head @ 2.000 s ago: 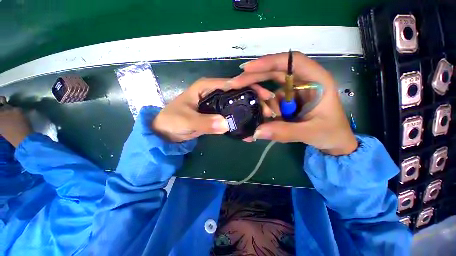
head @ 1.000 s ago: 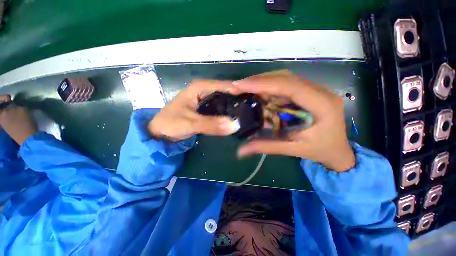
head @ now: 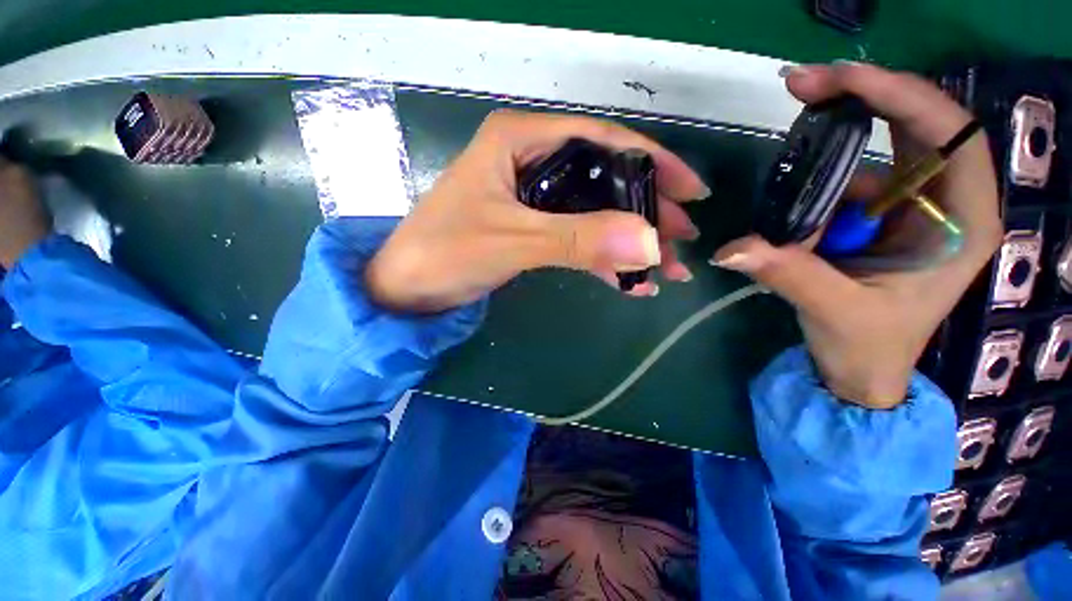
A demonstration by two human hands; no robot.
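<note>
My left hand [head: 517,223] holds black watch housings [head: 588,182] above the bench, at least two by their edges, with small bright dots on one face. My right hand [head: 893,235] holds another black watch housing [head: 815,168] tilted on edge between thumb and fingers. The same hand also keeps the corded hand tool [head: 899,194], with its blue grip, yellow section and dark tip pointing up and right. The two hands are apart. The pale tool cord [head: 670,352] curves from the right hand to the bench edge.
A row of watch cases [head: 165,129] stands on the green bench at left, beside a clear zip bag [head: 353,149]. A black tray [head: 993,440] with rose-gold cases is at right. A dark housing [head: 842,12] lies on the conveyor beyond. Another person's arm [head: 24,223] is at far left.
My right hand has moved right, away from the left hand, and now holds a black housing separately along with the tool. The view has shifted, so the tray sits farther right.
</note>
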